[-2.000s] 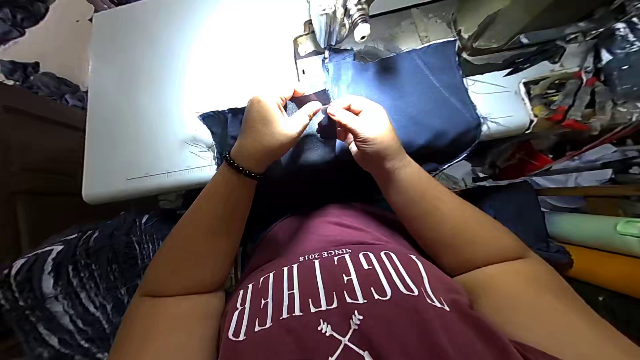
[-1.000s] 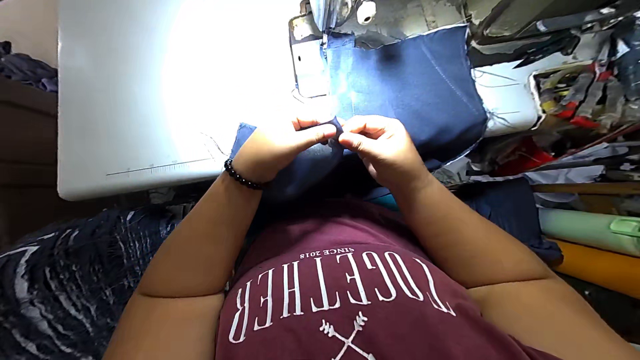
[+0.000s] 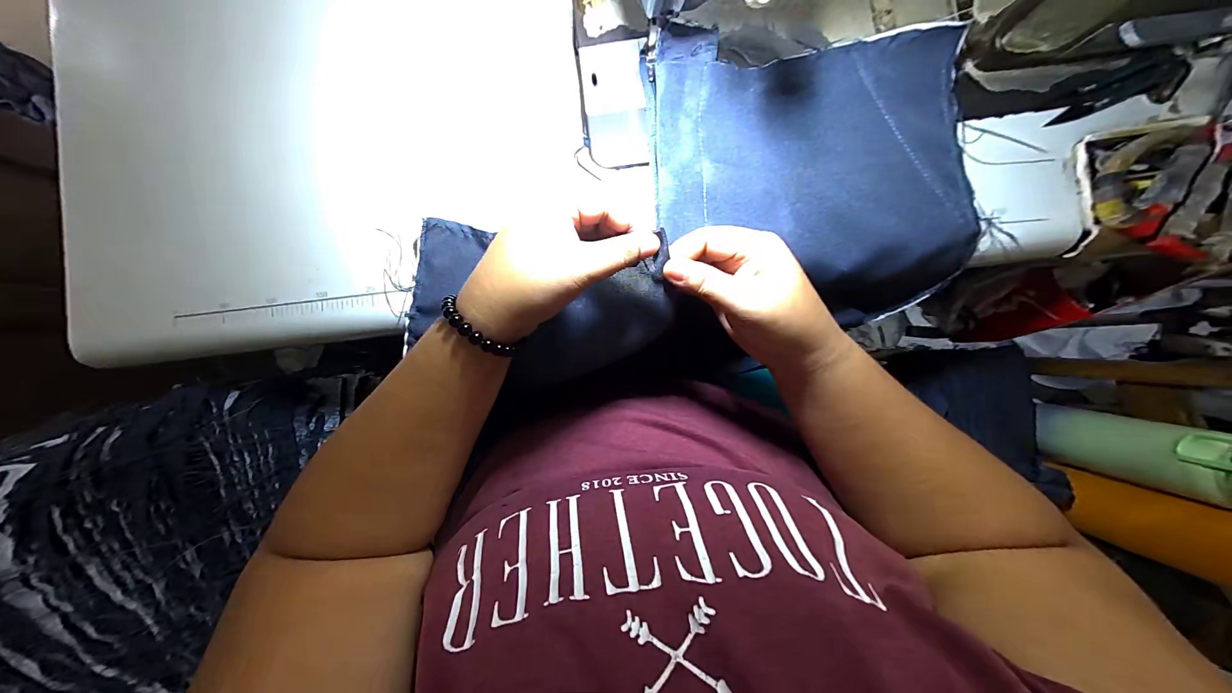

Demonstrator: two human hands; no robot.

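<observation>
Dark blue fabric [image 3: 818,164] lies across the sewing machine's bed, its upper left edge at the presser foot and needle area [image 3: 656,38]. My left hand [image 3: 553,265], with a black bead bracelet at the wrist, pinches a small fold of the fabric between thumb and finger. Close beside it on the right, my right hand [image 3: 751,284] pinches the same edge with thumb and forefinger. The fingertips of both hands nearly meet, just below the metal needle plate [image 3: 614,106]. Part of the cloth drops into shadow toward my lap.
The white machine table [image 3: 212,192], marked with a ruler scale, extends left. Loose threads lie by the fabric's edges. A tray of scraps [image 3: 1145,192] stands at the right, above green [image 3: 1116,443] and orange rolls [image 3: 1155,520]. Dark frayed cloth [image 3: 125,520] is heaped at lower left.
Both hands have moved down along the fabric, away from the needle, still pinching its edge. More of the cloth right of the needle plate now shows flat.
</observation>
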